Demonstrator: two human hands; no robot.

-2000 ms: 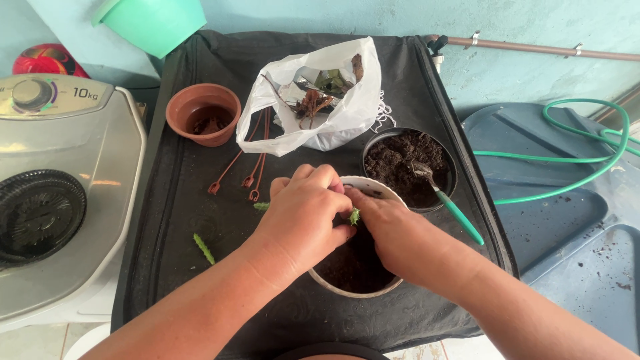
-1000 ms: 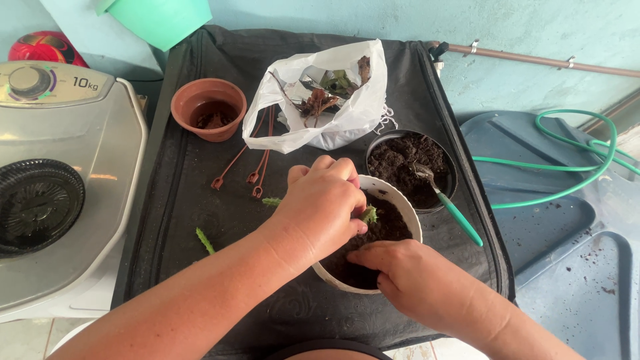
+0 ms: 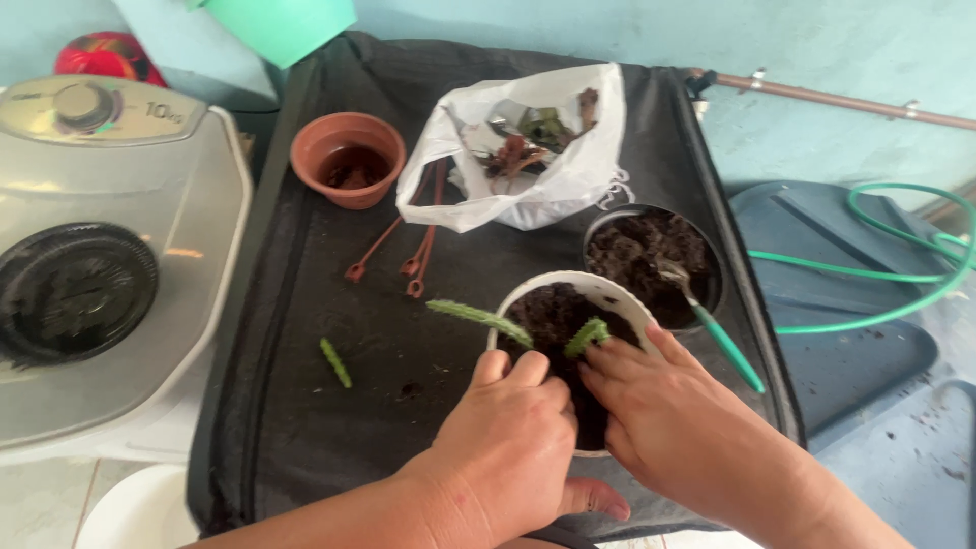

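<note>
A white pot (image 3: 526, 293) of dark soil stands near the table's front edge. My left hand (image 3: 511, 435) lies over its left rim with curled fingers; its fingertips are hidden. Just beyond those knuckles a long spiny green cutting (image 3: 476, 314) leans across the rim. My right hand (image 3: 648, 404) reaches inside over the right rim, fingers on the soil, against a short bent green cutting (image 3: 587, 337). Behind the pot is a black pot of soil (image 3: 648, 244) with a green-handled spoon or small trowel (image 3: 724, 343) in it. Another small cutting (image 3: 335, 363) lies on the black cover at left.
A terracotta-coloured plastic pot (image 3: 348, 194), an open white plastic bag (image 3: 488, 210) of dried plant bits and several brown plastic hangers (image 3: 414, 267) are on the black-covered table (image 3: 328, 450). A washing machine (image 3: 183, 168) stands left; a green hose (image 3: 854, 268) lies right.
My left hand has moved from above the soil to the left rim. The short cutting now stands uncovered by it, beside my right fingers. The long cutting now leans over the rim.
</note>
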